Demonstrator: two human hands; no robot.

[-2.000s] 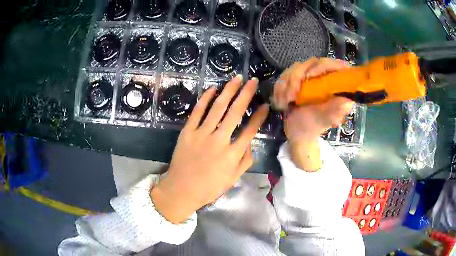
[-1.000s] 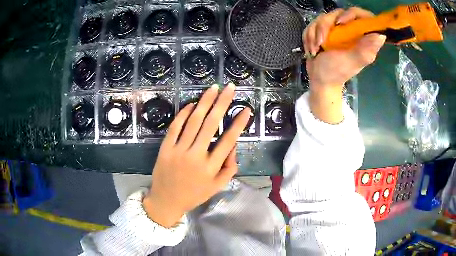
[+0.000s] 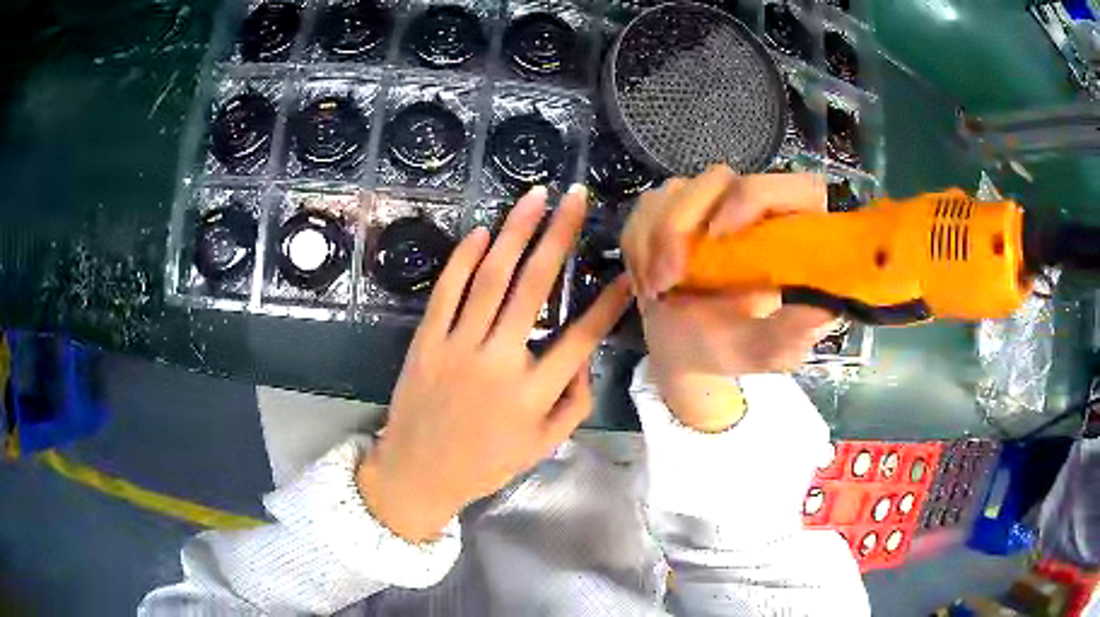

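My right hand (image 3: 724, 277) is closed round an orange electric screwdriver (image 3: 856, 259), its front end pointing left toward the near row of the tray. The bit tip is hard to make out beside my left index finger. My left hand (image 3: 495, 362) lies palm down with fingers spread over the near row, partly hiding the round black parts there; whether it grips one cannot be told. Black parts (image 3: 425, 135) sit in pockets of the clear blister tray (image 3: 181, 247). One near-row part has a white centre (image 3: 309, 248). A round dark grey mesh-like dish (image 3: 694, 97) lies on the tray.
The tray lies on a dark green bench (image 3: 121, 241). A crumpled clear plastic bag (image 3: 1016, 356) is at the right. A red tray (image 3: 859, 506) with white-ringed round items is below the bench edge at the right. Blue bins (image 3: 54, 392) and a yellow floor line show at the left.
Since one second ago, my right hand has brought the screwdriver from beside the dish down and left to the near row, by my left fingertips. The view has shifted slightly; my left hand stays over the near row.
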